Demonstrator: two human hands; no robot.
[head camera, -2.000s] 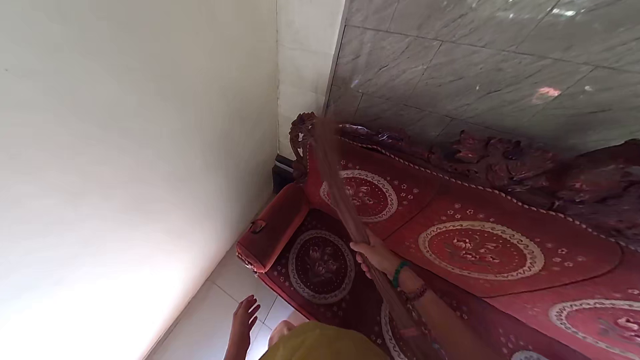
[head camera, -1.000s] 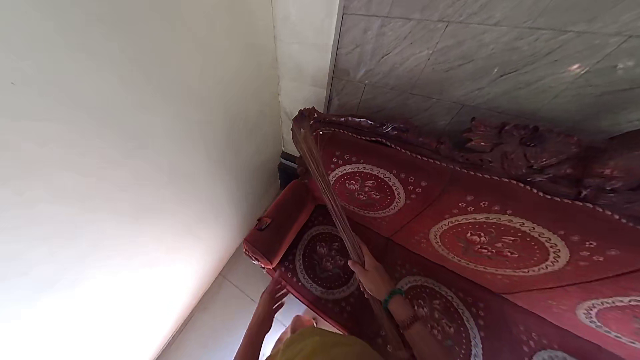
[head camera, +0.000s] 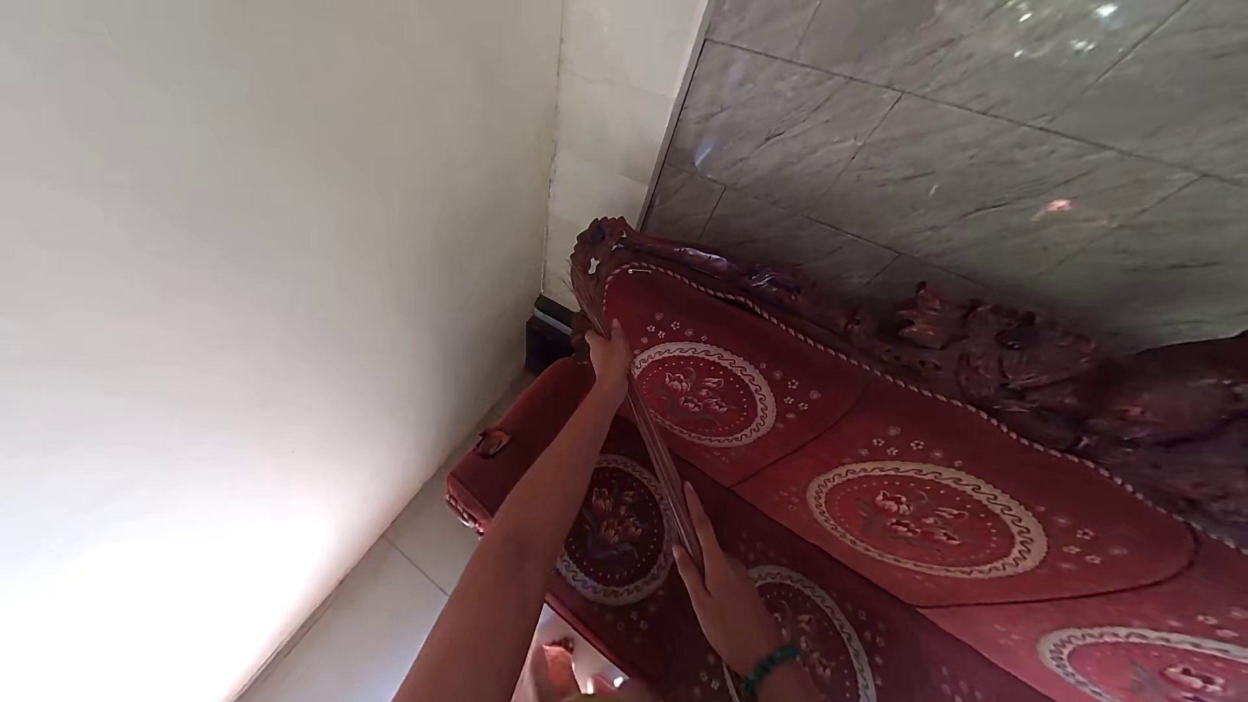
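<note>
A stick broom (head camera: 655, 444), a long bundle of thin brown sticks, slants over the red upholstered sofa (head camera: 780, 468). My left hand (head camera: 610, 356) reaches up the bundle and grips it near its upper end, by the carved corner of the sofa's backrest. Lower down, my right hand (head camera: 720, 585), with a green bracelet at the wrist, lies against the bundle with thumb and fingers on either side of it; how firmly it grips is not plain. The far tips of the sticks are hard to make out against the carved wood.
The padded armrest (head camera: 531, 439) is near the pale wall (head camera: 292, 292). Carved dark wood (head camera: 975, 341) tops the backrest, in front of grey marble-look tiles (head camera: 907, 166). A black object (head camera: 549, 336) stands in the corner. Light floor tiles (head camera: 390, 604) run beside the sofa.
My left hand has moved up from beside the sofa's seat and taken hold of the stick bundle near its upper end. My right hand remains at the lower part.
</note>
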